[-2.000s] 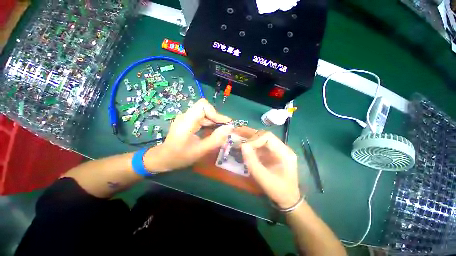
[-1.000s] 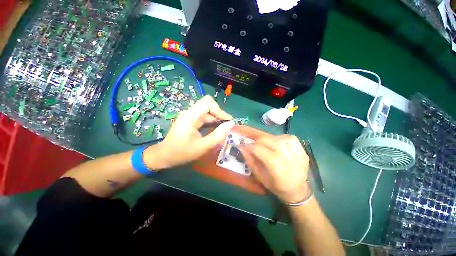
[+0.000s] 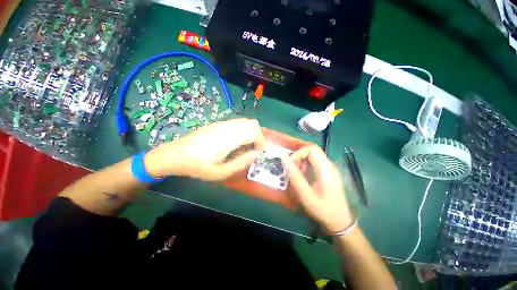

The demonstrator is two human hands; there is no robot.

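Note:
The white assembly jig (image 3: 276, 179) lies on the orange mat (image 3: 272, 196), with small dark and greenish parts in its middle. My left hand (image 3: 212, 148) is at the jig's left edge, palm down, its fingertips bent close together over the upper left corner. My right hand (image 3: 317, 184) is at the jig's right side, thumb and forefinger close together at its edge. Both hands are slightly blurred, and I cannot tell whether either holds a small part. Loose circuit boards (image 3: 176, 102) lie in a pile beyond my left hand.
A black power supply box (image 3: 283, 62) stands behind the mat. A blue cable (image 3: 122, 93) curves round the boards. The glue bottle (image 3: 317, 120) and tweezers (image 3: 356, 175) lie right of the mat. A fan (image 3: 435, 158) and clear trays (image 3: 51, 73) stand at the sides.
My left hand has come down from above the mat's top edge to the jig, and the small board seen at its fingertips no longer shows there. My right hand has shifted slightly. The view has tilted.

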